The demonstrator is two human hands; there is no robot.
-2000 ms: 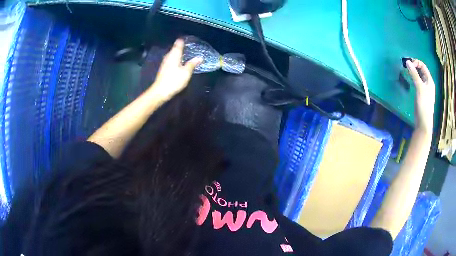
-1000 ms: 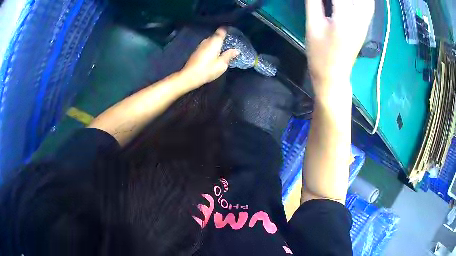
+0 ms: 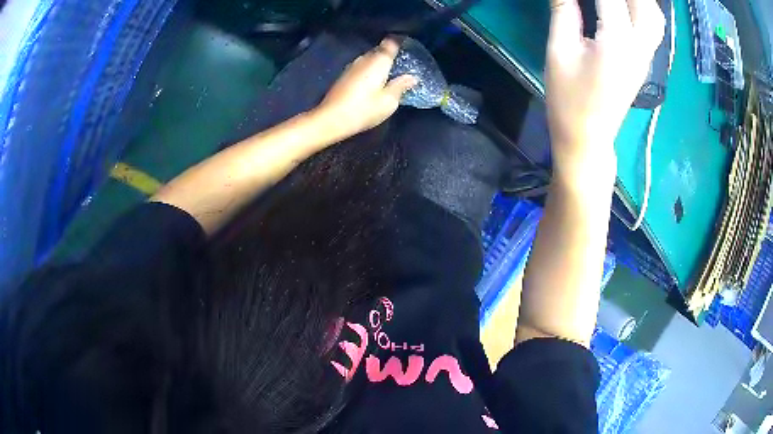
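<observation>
My left hand (image 3: 364, 89) is closed around one end of a clear, crinkled plastic-wrapped bundle (image 3: 419, 76) with a yellow tie, low in front of the bench edge. A black cord trails from its right end. My right hand (image 3: 600, 63) is raised over the green bench at the top, fingers bent, tips near the upper edge. Something dark shows between the fingers; whether it is held is unclear. Part of a dark unit (image 3: 653, 80) shows behind that hand. A small black square (image 3: 678, 209) lies on the bench.
A white cord (image 3: 651, 161) runs down the green bench (image 3: 631, 157). Brown cardboard dividers (image 3: 736, 212) stand at its right edge, near a clear bag with a green sticker (image 3: 719, 38). Blue crates (image 3: 110, 93) stand at left; film-covered blue crates (image 3: 631, 381) are at lower right.
My right hand has moved from the small black squares at the bench's right to the upper middle. The view has turned. My left hand still holds the wrapped bundle.
</observation>
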